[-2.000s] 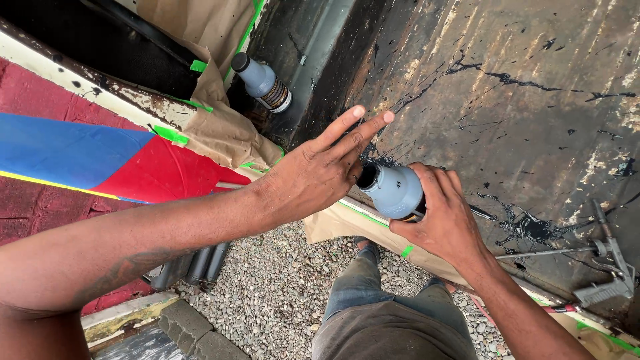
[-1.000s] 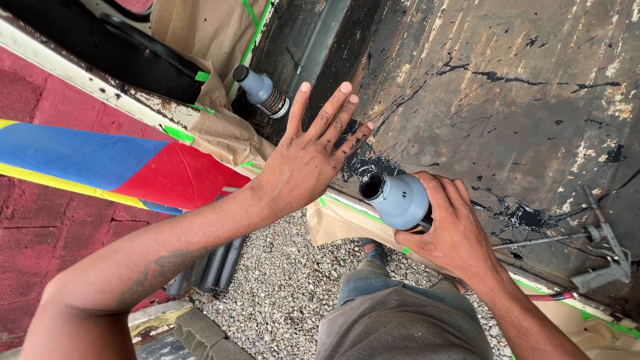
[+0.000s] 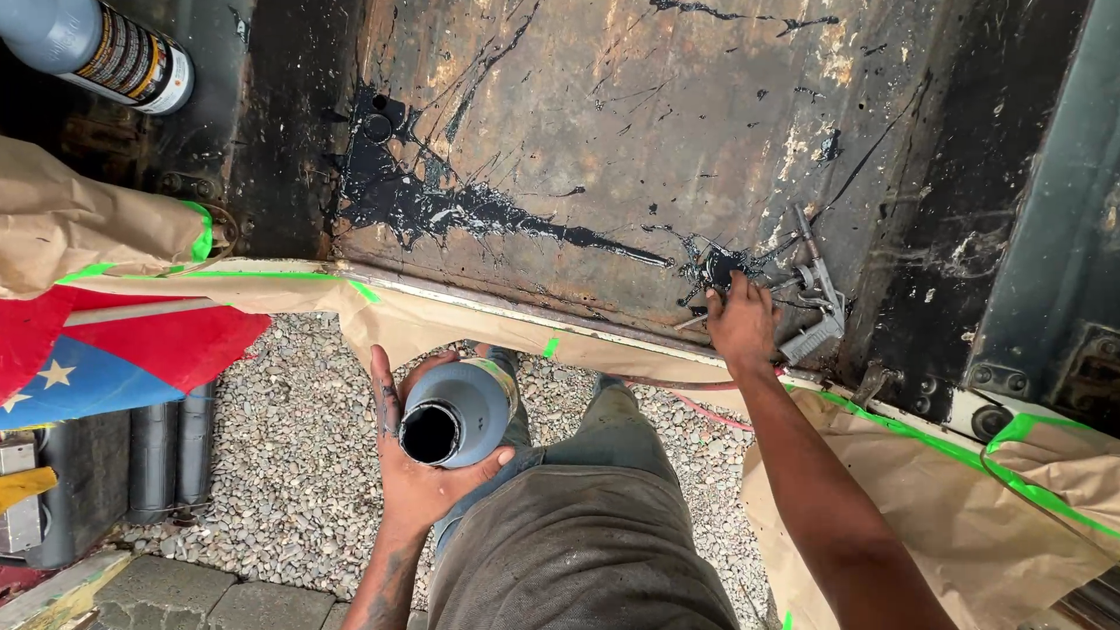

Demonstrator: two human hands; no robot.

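My left hand (image 3: 420, 477) holds an uncapped grey plastic bottle (image 3: 477, 402) above the gravel, its dark mouth tilted toward me. Past the masked edge, my right hand (image 3: 744, 324) reaches onto the worn metal vehicle floor (image 3: 612, 157), fingertips at a small black blob of coating or its cap; which one cannot be told. Just right of those fingers lies a metal spray gun (image 3: 818, 302), its thin tube passing near them. Wet black coating (image 3: 437, 206) is splashed across the floor's left part. A second grey bottle (image 3: 105, 57) with a label lies at the upper left.
Brown masking paper (image 3: 910, 490) and green tape (image 3: 945, 451) cover the near edge. A pink hose (image 3: 709, 411) hangs below it. Gravel (image 3: 289, 455) surrounds my legs. A red and blue starred cloth or panel (image 3: 114, 350) and black cylinders (image 3: 153, 459) are at the left.
The bottle has passed from my right hand to my left. My right hand has moved over to the floor beside the spray gun. The view has shifted right.
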